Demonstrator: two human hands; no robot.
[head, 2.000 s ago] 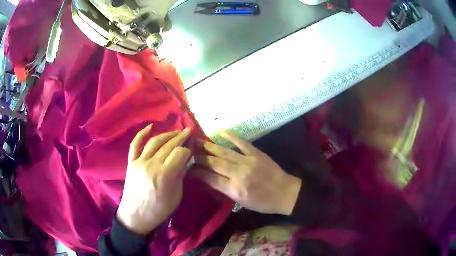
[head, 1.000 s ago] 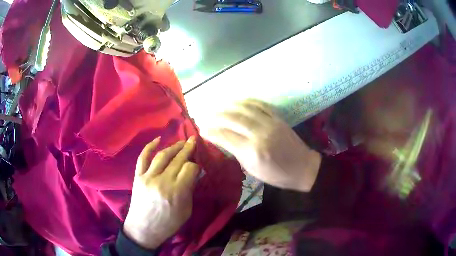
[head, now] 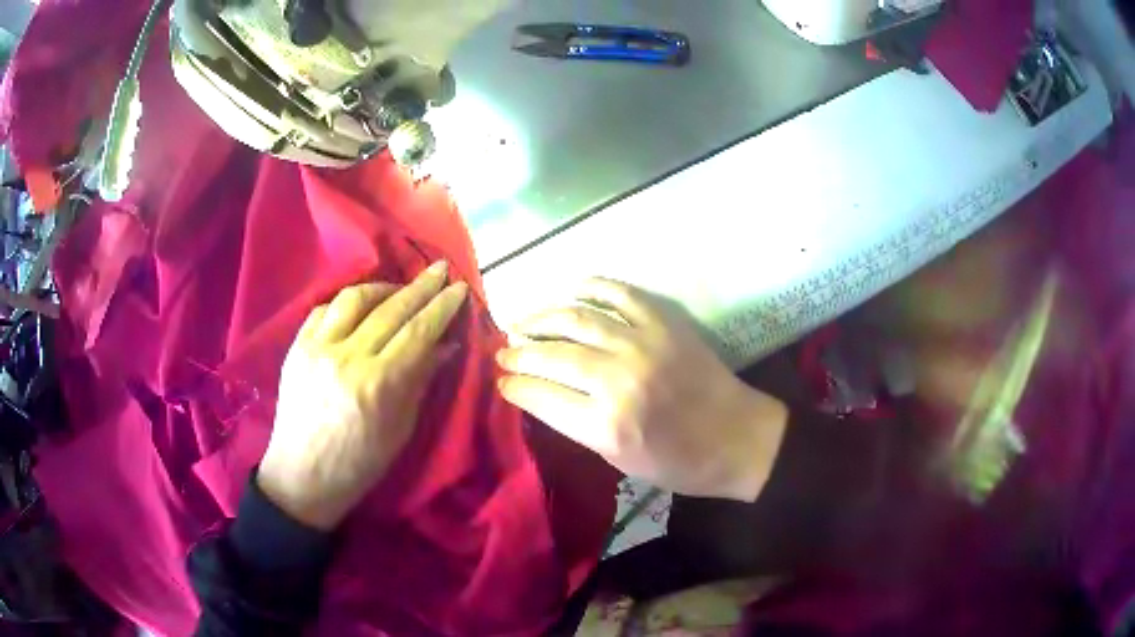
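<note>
A crimson-magenta cloth garment panel [head: 237, 336] lies bunched left of and below the machine head [head: 293, 81], orange-red under the lamp. My left hand [head: 361, 373] lies on the cloth, with its fingertips pressed down near the seam edge. My right hand [head: 641, 386] is at the cloth's right edge, with its curled fingertips on that edge over the white table front. Whether its thumb pinches the cloth from below is hidden. The needle and presser foot are hidden behind the head's left end.
Blue-handled thread snips [head: 601, 45] lie on the grey machine bed [head: 709, 93]. A printed scale runs along the white table edge [head: 859, 268]. Shiny metal parts [head: 1043, 85] sit in a recess at the right, beside a dark red scrap [head: 983, 50]. Blurred crimson garments [head: 909, 498] are at lower right.
My left hand has moved up and left along the cloth towards the machine. My right hand, blurred a second ago, is now at the cloth edge. The view has shifted slightly.
</note>
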